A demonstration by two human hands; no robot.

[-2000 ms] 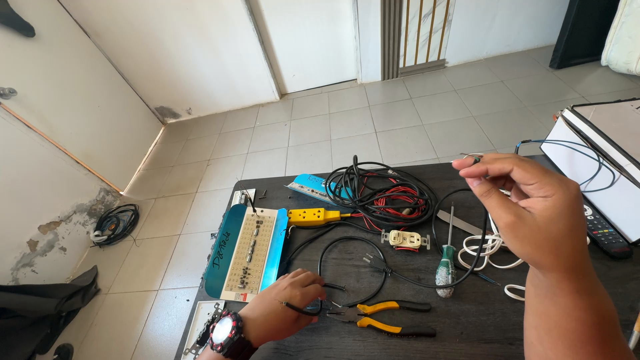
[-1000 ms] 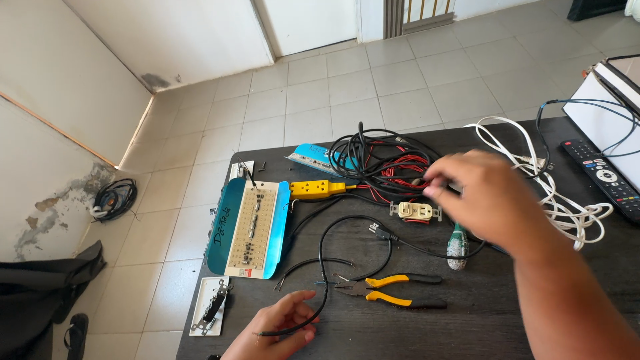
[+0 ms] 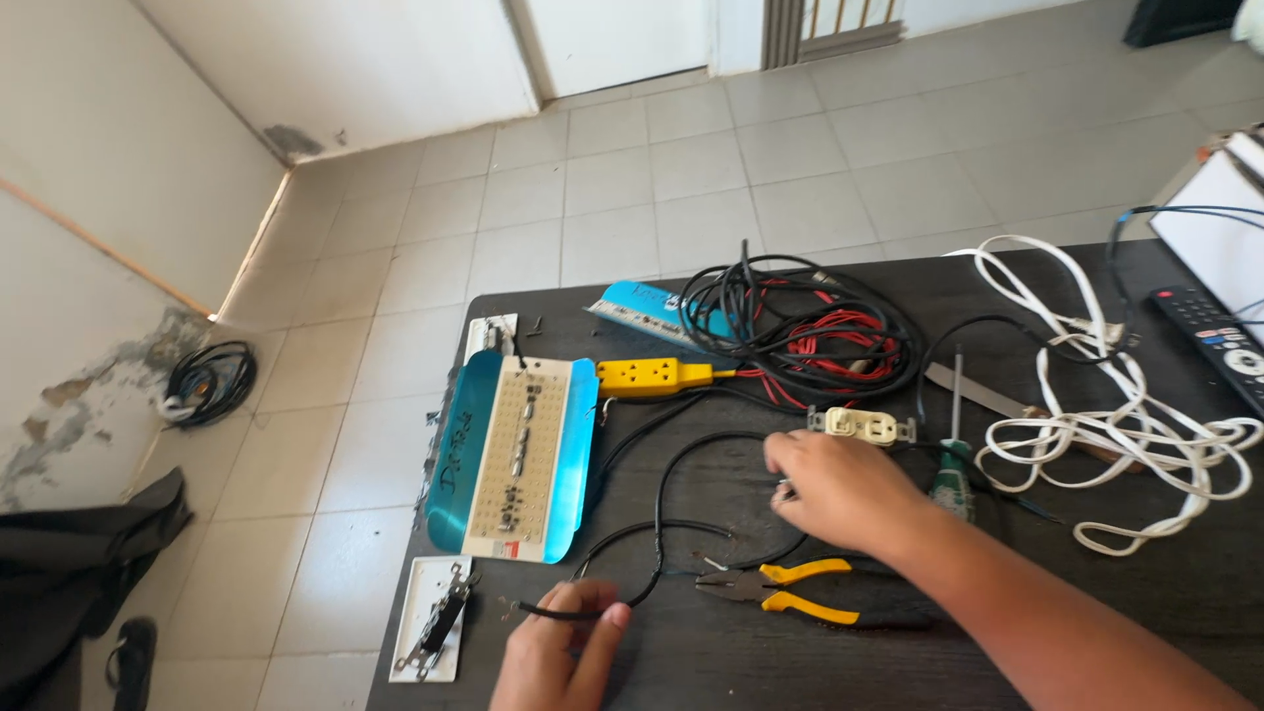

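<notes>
Near the table's front edge my left hand [image 3: 568,642] grips a black cable [image 3: 660,513] close to its bared end. My right hand [image 3: 839,489] is bent over the middle of the table, just below a cream switch-and-outlet device [image 3: 861,426]; a small bit of metal shows at its fingertips, and what it holds is mostly hidden. Yellow-handled pliers [image 3: 780,591] lie between the hands, jaws toward the left. A screwdriver with a green handle [image 3: 952,479] lies right of my right hand. A yellow outlet block [image 3: 654,376] sits beyond them.
A blue tray with a perforated board [image 3: 518,454] stands at the left, a white plate with a black device [image 3: 432,619] below it. A coil of black and red cable [image 3: 810,331] lies at the back. White cord [image 3: 1106,420], a flat blade [image 3: 978,388] and a remote control [image 3: 1224,346] are at the right.
The white cord, once bunched at the right, lies spread toward the table's middle right. My right hand has come down and left from its raised place. My left hand has the cable's end lifted.
</notes>
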